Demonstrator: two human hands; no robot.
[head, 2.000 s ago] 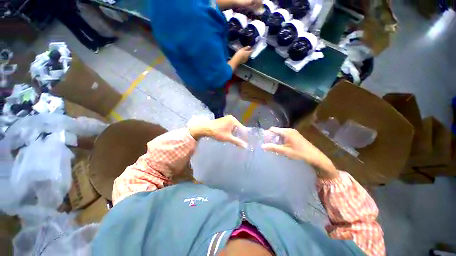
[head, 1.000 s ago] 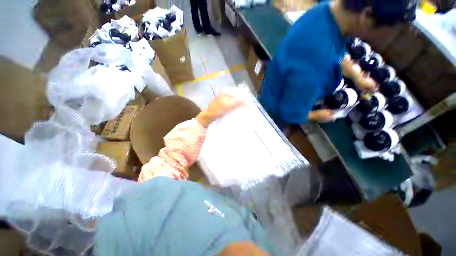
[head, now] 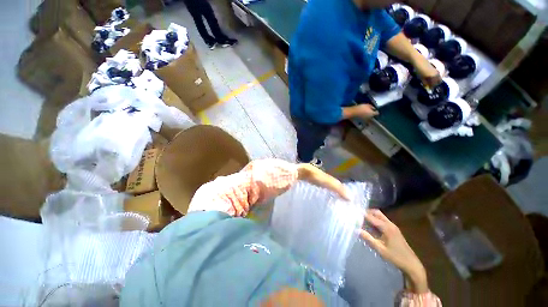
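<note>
A ribbed clear-whitish stack of bags lies before my body, tilted, its close parallel lines showing. My left hand is over its upper edge; the fingertips are partly hidden, so its grip cannot be told. My right hand is at its right edge with the fingers apart, the thumb and fingertips close to or touching the edge. A smooth cloudy sheet hangs below my right hand.
A large open carton with a few clear bags is at right, a round-looking brown bin at left. A cloudy plastic heap lies further left. A worker in blue handles dome cameras on a green bench.
The white stack is now smaller in view and tilted, its ribs clearer. My right hand has come into view at its right edge. My left hand has moved right. The view has shifted.
</note>
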